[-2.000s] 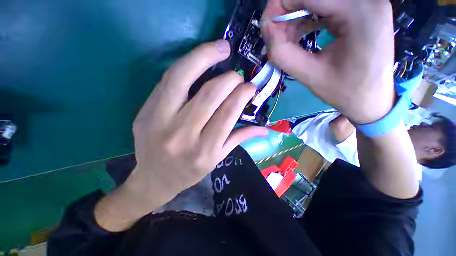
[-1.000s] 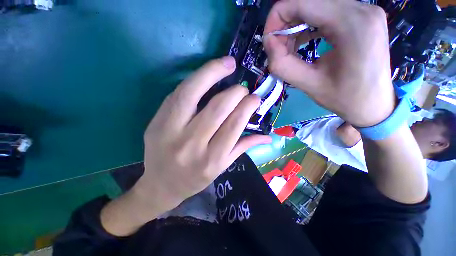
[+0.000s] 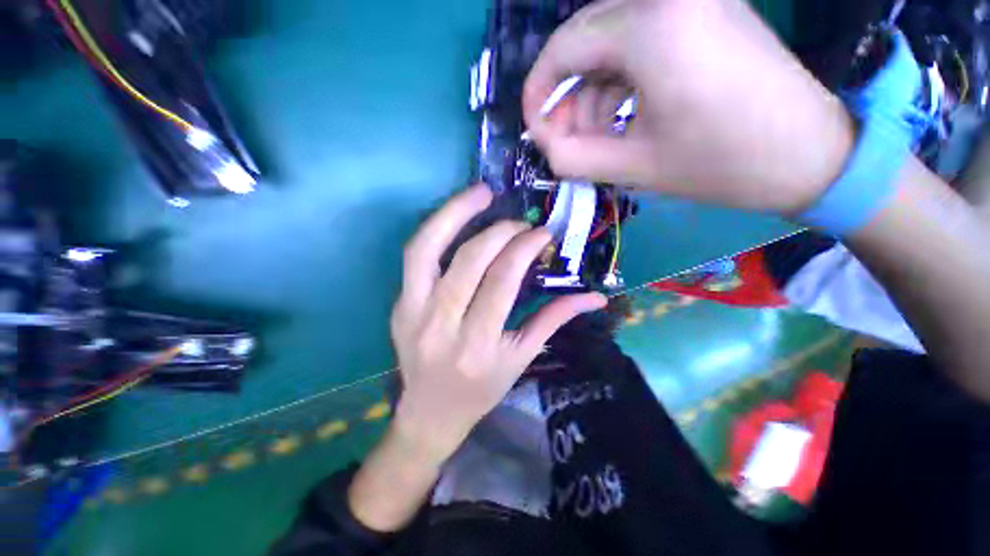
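Observation:
A half-assembled black unit (image 3: 503, 122) lies on the green bench mat in front of me, boards and wires exposed. A white ribbon cable (image 3: 578, 223) runs along its near end, with thin red and yellow wires beside it. My left hand (image 3: 472, 299) holds the unit's near end, fingertips on its left side and by the ribbon, thumb at the near edge. My right hand (image 3: 662, 109), with a light blue wrist strap, pinches a narrow white strip (image 3: 561, 96) above the unit. The right fingertips hide part of the housing.
Other black units with loose wires lie at the upper left (image 3: 163, 98) and the left (image 3: 163, 353); more black parts are at the upper right. Beyond the bench edge are a green floor with yellow-black tape, a red stool (image 3: 809, 418) and part of a person in white.
The view has shifted, bringing more units into sight on the left. My left hand stays on the unit. My right hand still pinches the strip, now with the hand turned lower and flatter over the unit.

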